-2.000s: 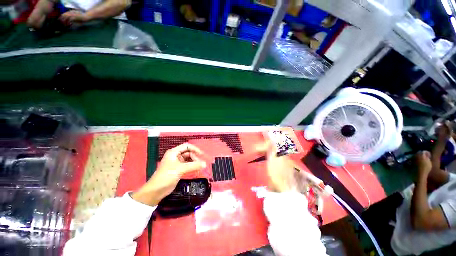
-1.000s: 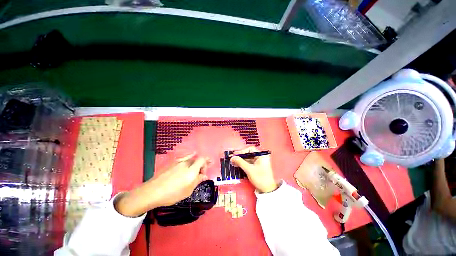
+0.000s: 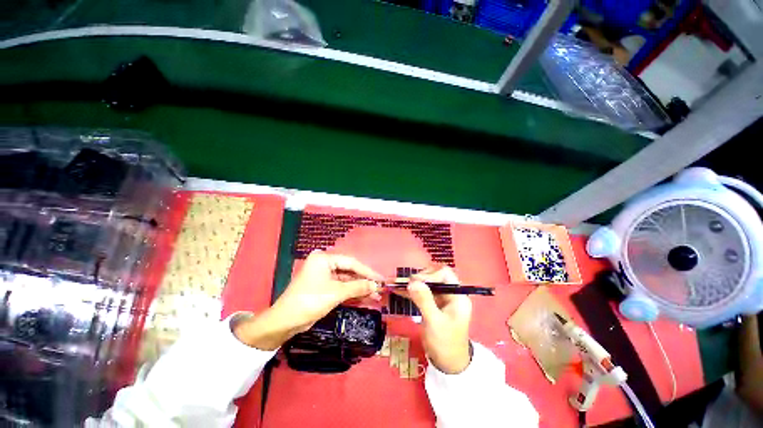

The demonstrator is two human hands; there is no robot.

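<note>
My right hand [image 3: 443, 322] holds a thin black pen-like tool [image 3: 456, 289] that lies nearly level, its tip pointing left. My left hand [image 3: 322, 292] has its thumb and forefinger pinched at the tool's tip; whatever is between them is too small to make out. The hands meet above black adhesive strips [image 3: 403, 307], which they partly cover. A glossy black device body [image 3: 339, 338] sits on the red mat [image 3: 335, 405] below my left hand. Small yellowish stickers [image 3: 404, 358] lie right of it.
Small dark pieces [image 3: 435, 237] stand in rows at the mat's back. A parts box [image 3: 542, 255], a glue gun [image 3: 592, 355] on a cardboard sheet [image 3: 535, 333] and a fan [image 3: 682, 255] are right. A label sheet [image 3: 205, 251] and clear trays [image 3: 67, 276] are left. A green conveyor [image 3: 335, 125] runs behind.
My right hand has lifted the tool from the strips and turned its tip to my left fingers. My left hand has closed to a pinch there. The camera view has shifted.
</note>
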